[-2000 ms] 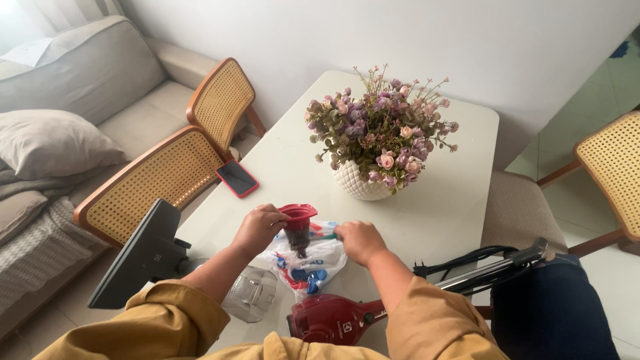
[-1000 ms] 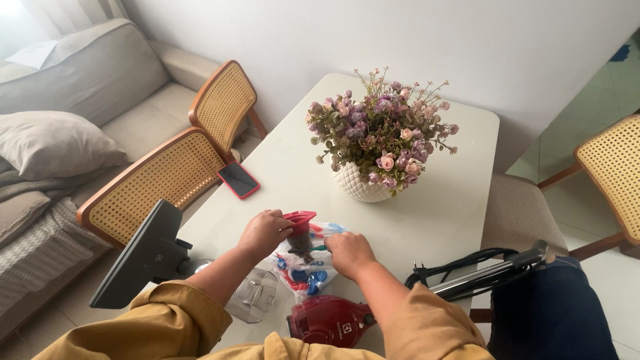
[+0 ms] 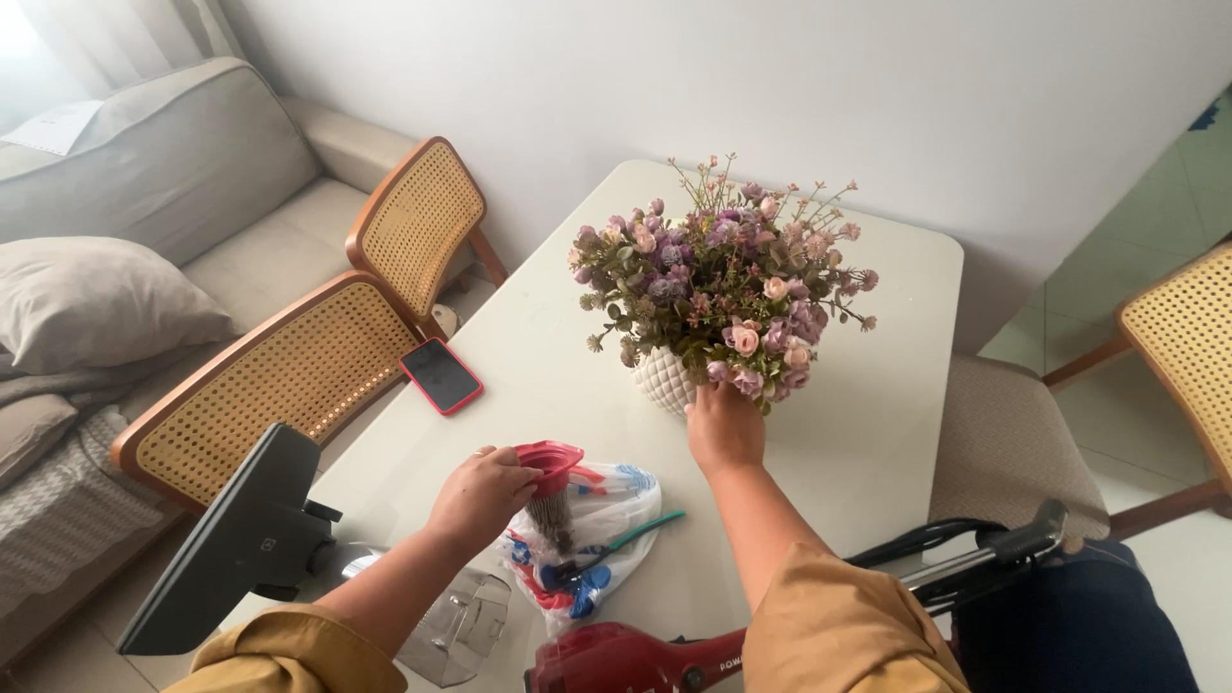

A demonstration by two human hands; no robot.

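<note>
My left hand (image 3: 486, 496) holds a vacuum filter (image 3: 551, 481) by its red rim, its grey, dusty mesh pointing down over a crumpled white plastic bag (image 3: 626, 486) with red and blue print. A thin brush-like tool with a teal handle (image 3: 647, 529) lies on that bag, its dark end near the filter's tip. My right hand (image 3: 727, 423) is at the white quilted vase (image 3: 664, 380), just under the flowers (image 3: 741, 279); its fingertips are partly hidden, and whether they grip anything is unclear. The red vacuum cleaner body (image 3: 626, 659) lies at the table's near edge.
A clear dust container (image 3: 457, 626) and a dark floor nozzle (image 3: 226, 549) are at the near left. A phone (image 3: 441, 375) lies at the table's left edge by cane-backed chairs (image 3: 279, 385). At right are a metal tube (image 3: 948, 573), a black cord (image 3: 914, 539) and an upholstered seat (image 3: 1011, 443).
My right hand has moved from the bag and the teal-handled tool up to the vase; the tool now lies on the bag. My left hand still holds the filter.
</note>
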